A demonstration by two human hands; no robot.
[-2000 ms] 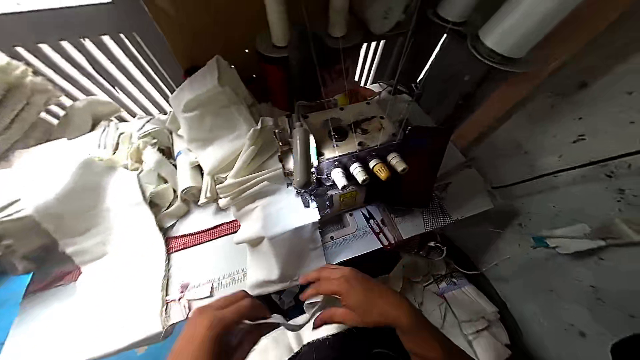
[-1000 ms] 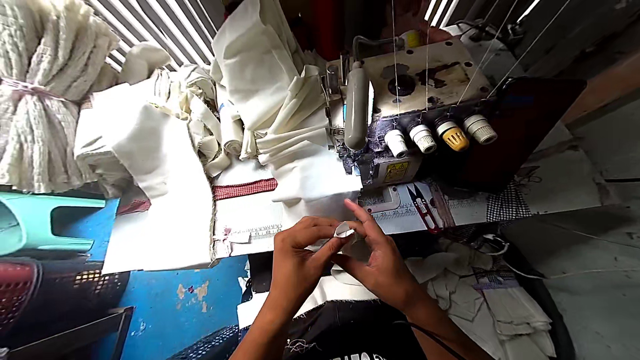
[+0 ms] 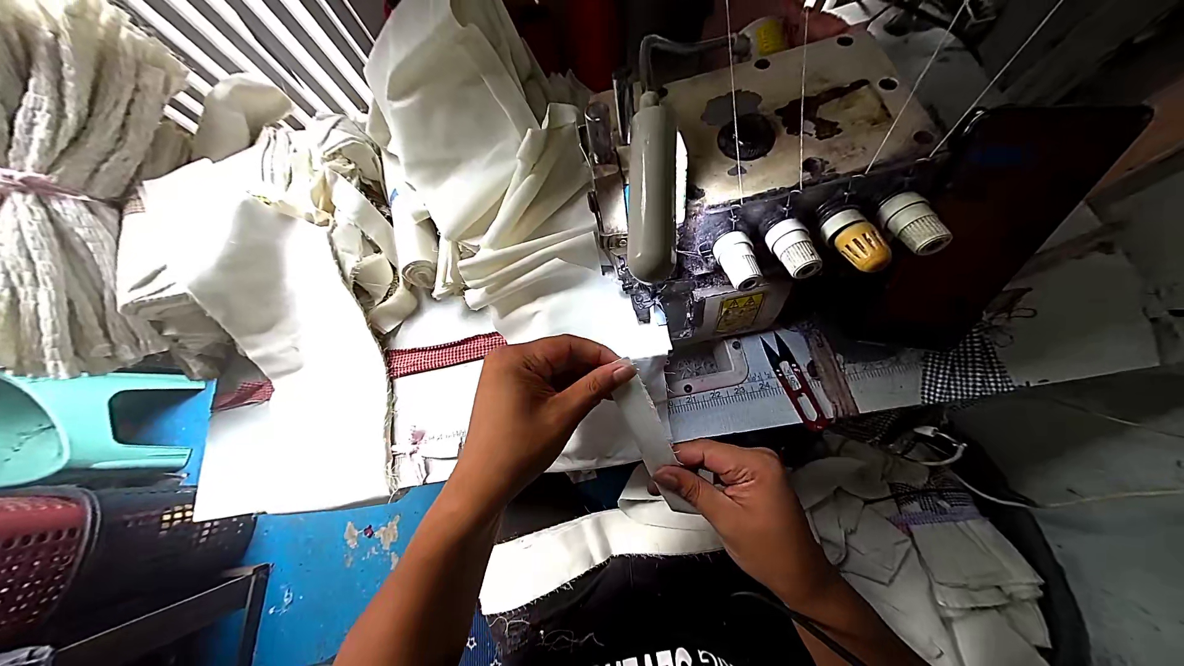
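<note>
A narrow off-white fabric strip [image 3: 643, 416] runs between both hands in front of the sewing machine. My left hand [image 3: 550, 407] pinches its upper end between thumb and finger, close to the machine's presser area. My right hand [image 3: 731, 486] grips the strip lower down, where more of it folds below the fingers. The overlock sewing machine [image 3: 777, 129] has several tension dials [image 3: 860, 242]. White cloth [image 3: 564, 301] lies at its left side, reaching under my left hand. Another off-white cloth piece [image 3: 555, 555] lies across my lap.
Red-handled thread snips [image 3: 797, 388] lie by a printed ruler scale [image 3: 712, 398]. Stacked white fabric [image 3: 296, 444] and a tied bundle [image 3: 74, 185] are at left, above a teal plastic stool [image 3: 92, 425] and perforated baskets [image 3: 120, 555]. Fabric pieces [image 3: 962, 564] fill the lower right.
One second ago my hands were close together around a small bit of white material; now they are apart, with the strip stretched between them. The view has moved closer to the machine.
</note>
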